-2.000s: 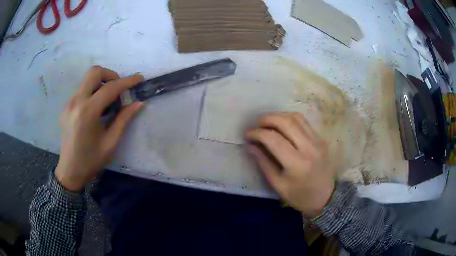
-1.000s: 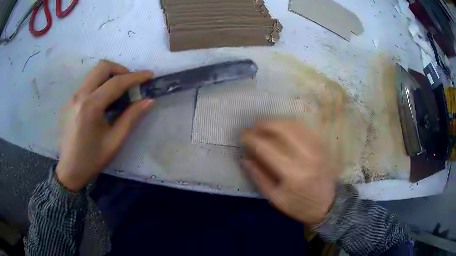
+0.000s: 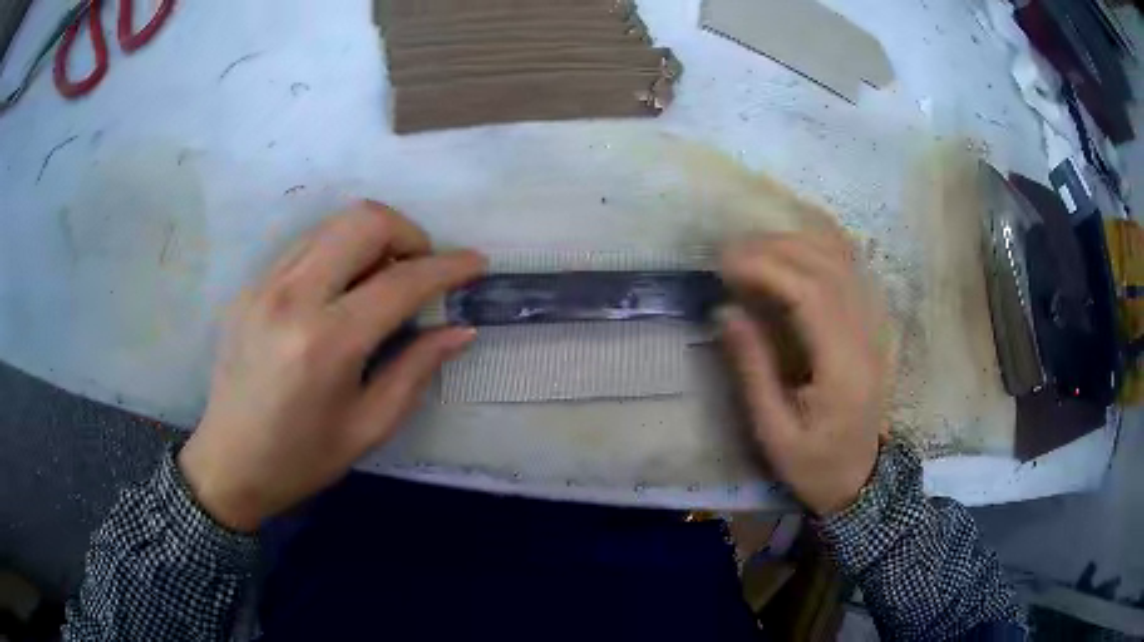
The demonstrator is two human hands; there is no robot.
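Observation:
A pale ribbed fabric blank (image 3: pixel 565 368) lies flat in front of me, its long side running left to right. The dark, shiny pressing template (image 3: pixel 583 297) lies across its middle, with fabric showing above and below it. My left hand (image 3: pixel 339 345) grips the template's left end between thumb and fingers. My right hand (image 3: pixel 803 357) is blurred at the right end, thumb and fingers around the template tip and the fabric's end. Whether the right hand holds the template, the fabric or both cannot be told.
A stack of brown folded tabs (image 3: pixel 521 69) lies at top centre. A pale unfolded blank (image 3: pixel 803 44) lies at upper right. The steam iron (image 3: pixel 1048 295) rests on a dark plate at the right table edge. Red-handled scissors (image 3: pixel 82 57) lie at upper left.
The template has turned level and come down onto the middle of the fabric, carried by my left hand. My right hand has moved from the fabric's lower part up to the template's right end.

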